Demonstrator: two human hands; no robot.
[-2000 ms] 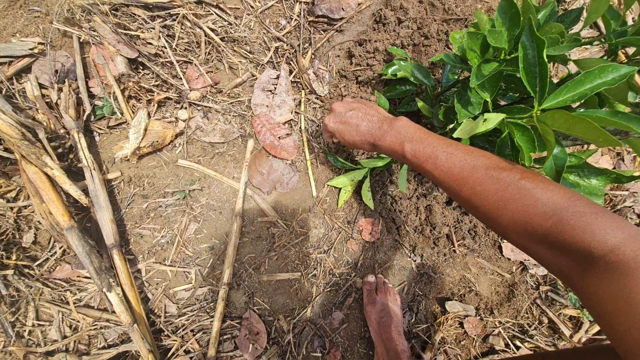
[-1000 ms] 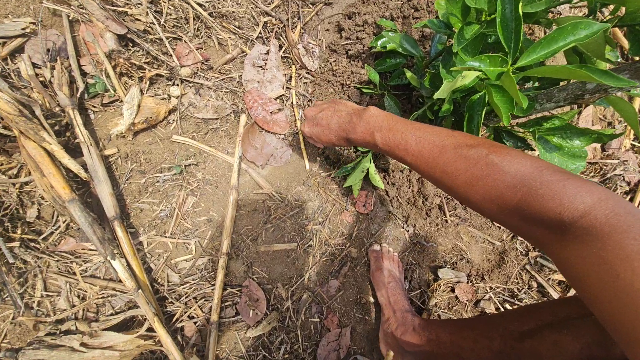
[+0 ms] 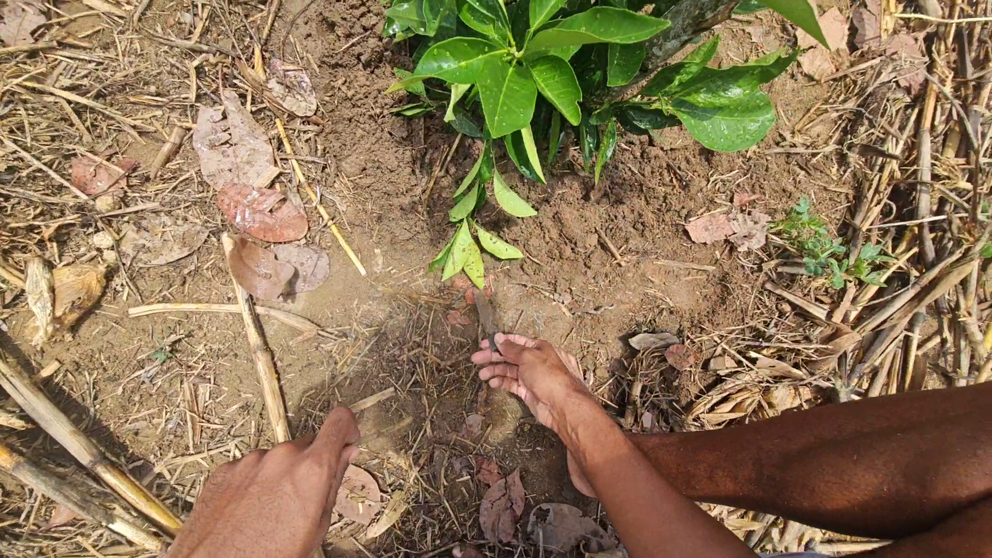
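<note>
My right hand (image 3: 535, 376) is low over the soil right of centre, its fingers curled around the dark end of a thin, blade-like tool (image 3: 486, 316). The tool's flat brownish-grey part points up toward a low leafy shoot (image 3: 467, 252) with spotted green leaves; I cannot tell whether they touch. At the lower left my left hand (image 3: 271, 492) shows its back, with the thumb side toward the right. Its other fingers are mostly hidden, and nothing can be seen in it. Above the shoot grows a shrub (image 3: 508, 89) with glossy green leaves.
Dry stalks (image 3: 260, 349) and brown fallen leaves (image 3: 263, 213) lie on the left. Loose, crumbly soil (image 3: 643, 209) surrounds the shrub's base. More straw and a small green weed (image 3: 833, 248) are at the right. My bent leg (image 3: 814, 457) crosses the lower right.
My right hand has drawn back from beside the fallen leaves to below the shoot, and the blade-like tool now shows in it. My left hand has come into view. The view has shifted right.
</note>
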